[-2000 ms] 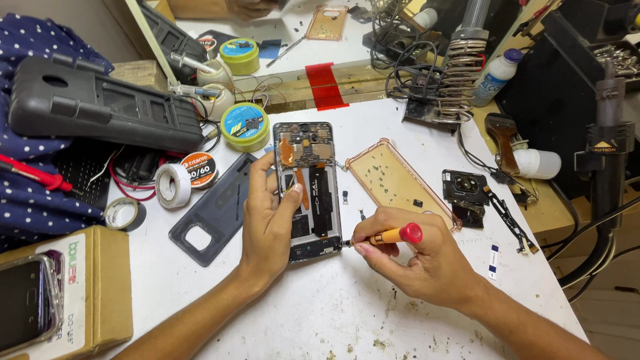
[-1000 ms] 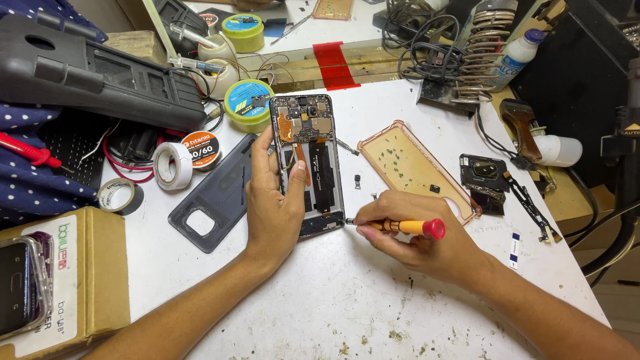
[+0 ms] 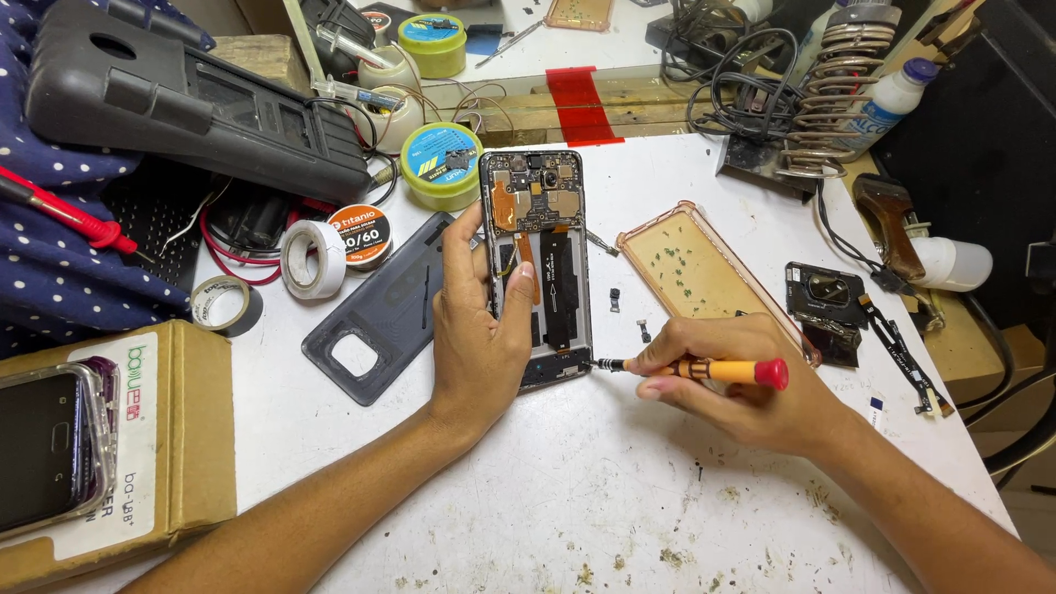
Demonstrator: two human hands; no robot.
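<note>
An opened smartphone (image 3: pixel 540 264), its circuit board and flex cables exposed, is held upright on the table by my left hand (image 3: pixel 487 322), thumb across its inner frame and fingers behind its left edge. My right hand (image 3: pixel 726 371) grips a precision screwdriver (image 3: pixel 726 371) with an orange handle and red cap. The screwdriver's tip touches or nearly touches the phone's lower right corner. A dark phone back cover (image 3: pixel 396 305) lies partly behind my left hand. Two small camera modules or connectors, one of them a small black part (image 3: pixel 615 299), rest right of the phone.
Small screws lie on a clear phone case (image 3: pixel 693 264) behind my right hand. Tape rolls (image 3: pixel 312 260), a solder spool (image 3: pixel 360 235) and a flux tub (image 3: pixel 440 186) stand left. A box (image 3: pixel 190 445) holds another phone. Camera cover (image 3: pixel 825 289), flex cables (image 3: pixel 899 351) and soldering iron stand (image 3: pixel 833 107) are right.
The screwdriver stays in my right hand at the phone's lower right corner, its handle now lying more level. My left hand keeps hold of the phone.
</note>
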